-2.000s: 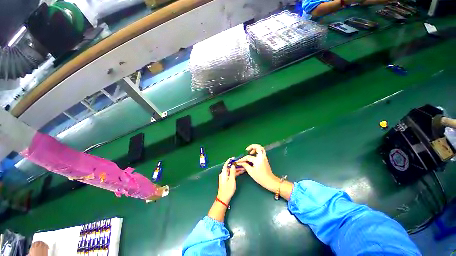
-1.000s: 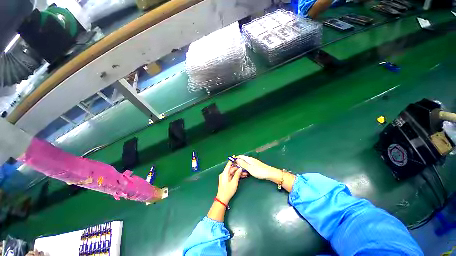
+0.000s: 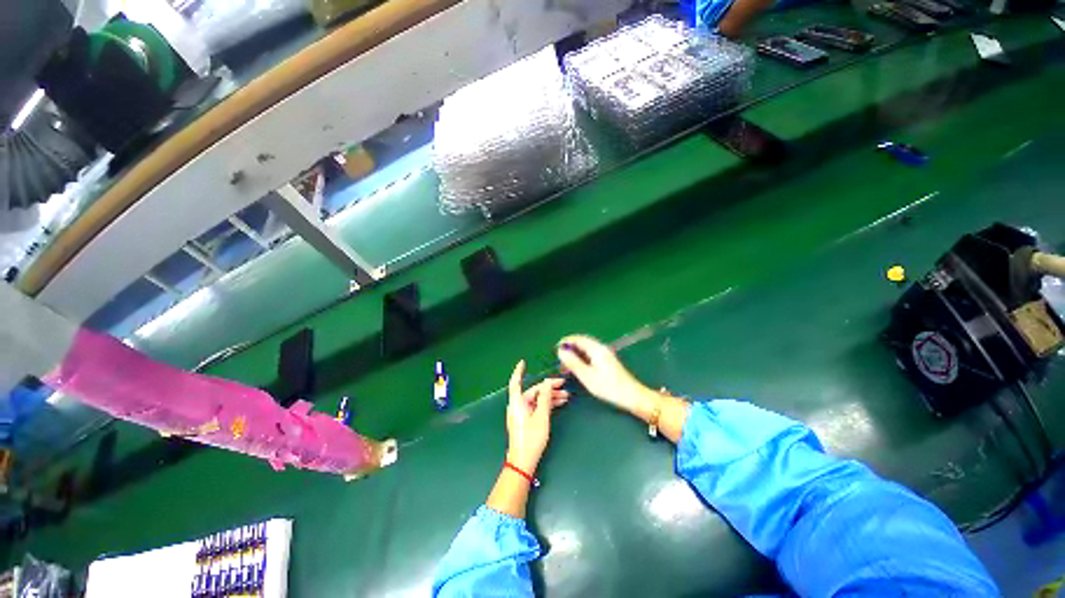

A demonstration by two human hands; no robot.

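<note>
My left hand (image 3: pixel 530 418) is open above the green bench, fingers apart, and seems empty. My right hand (image 3: pixel 600 376) is just to its right, near the bench's far edge. Its fingertips are closed on a small dark-blue piece, mostly hidden by the fingers, which looks like a blue module. One blue module (image 3: pixel 440 386) with a white and gold section lies on the green belt, left of my hands. Another blue module (image 3: pixel 343 410) is partly hidden behind the pink-wrapped post. A third (image 3: pixel 903 152) lies far right on the belt.
The pink-wrapped post (image 3: pixel 222 403) slants in at left, above a white foam tray (image 3: pixel 143 575) with rows of modules. Black slabs (image 3: pixel 402 320) lie on the belt. Clear blister trays (image 3: pixel 508 140) stand beyond. A black fan unit (image 3: pixel 963 327) is at right, near a yellow piece (image 3: pixel 896 273).
My hands were together on a small blue piece and have parted; my left hand has opened. The modules and slabs on the belt have shifted left.
</note>
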